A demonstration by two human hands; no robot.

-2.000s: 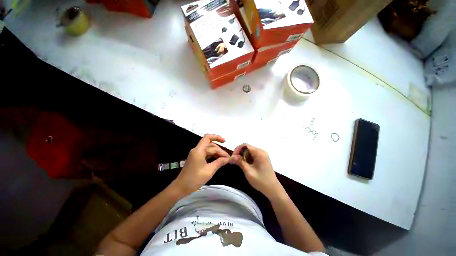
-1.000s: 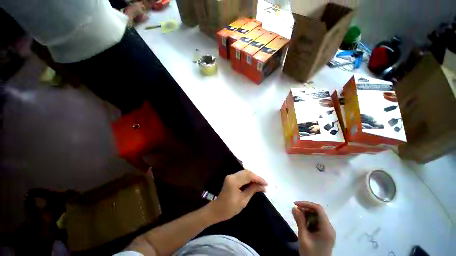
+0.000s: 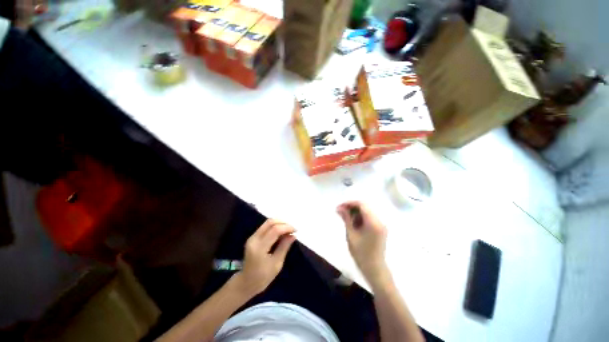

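My left hand (image 3: 267, 254) is at the front edge of the white table (image 3: 234, 150), thumb and fingertips pinched together; the frames do not show clearly whether a bit of tape is between them. My right hand (image 3: 366, 237) is over the table, closed around a small dark thing, apparently the utility knife (image 3: 356, 216), mostly hidden by the fingers. Orange and white retail boxes (image 3: 329, 133) stand in front of my hands, with another retail box (image 3: 395, 103) beside them. A white tape roll (image 3: 412, 186) stands just beyond my right hand.
A smartphone (image 3: 483, 279) lies at right. Several orange boxes (image 3: 230, 41) and a yellowish tape roll (image 3: 166, 69) are at the back left. Brown cartons (image 3: 467, 83) stand behind. A red-orange stool (image 3: 80, 204) and open carton (image 3: 110, 304) are on the floor at left.
The view has swung about. My hands, close together two seconds ago, are now apart. My right hand has moved in over the table, nearer the boxes and white tape roll, still holding the dark thing.
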